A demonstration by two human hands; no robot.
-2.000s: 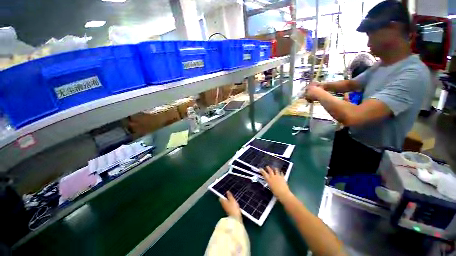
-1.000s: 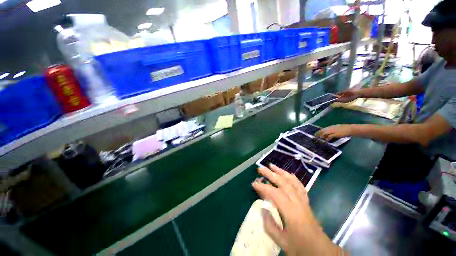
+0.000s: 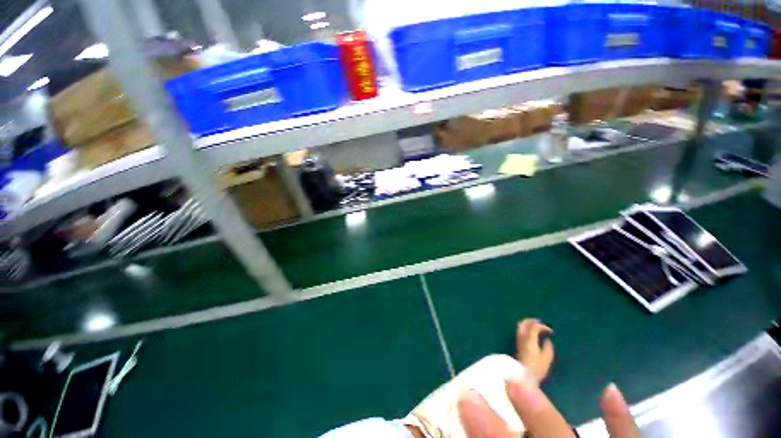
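Small solar panels (image 3: 629, 265) lie overlapped, dark cell faces up, on the green bench at the right, with white leads on top. Another panel (image 3: 84, 396) lies face up at the far lower left, a white lead beside it. My left hand (image 3: 534, 349), in a cream sleeve cover (image 3: 479, 395), is over the bench left of the overlapped panels, fingers bent and somewhat apart, with no held object visible. My right hand (image 3: 548, 415) is blurred and cut off by the bottom edge, fingers spread and empty. Neither hand touches a panel.
A metal post (image 3: 201, 184) rises at the left. A white shelf (image 3: 317, 128) above holds blue bins (image 3: 479, 53) and a red can (image 3: 357, 66). A metal rail (image 3: 377, 278) runs along the bench. A shiny metal-rimmed surface (image 3: 728, 402) is at the lower right.
The view has swung left, so the overlapped panels now sit farther right and the other worker is out of view. My hands have come off the panels. The far-left panel has come into view.
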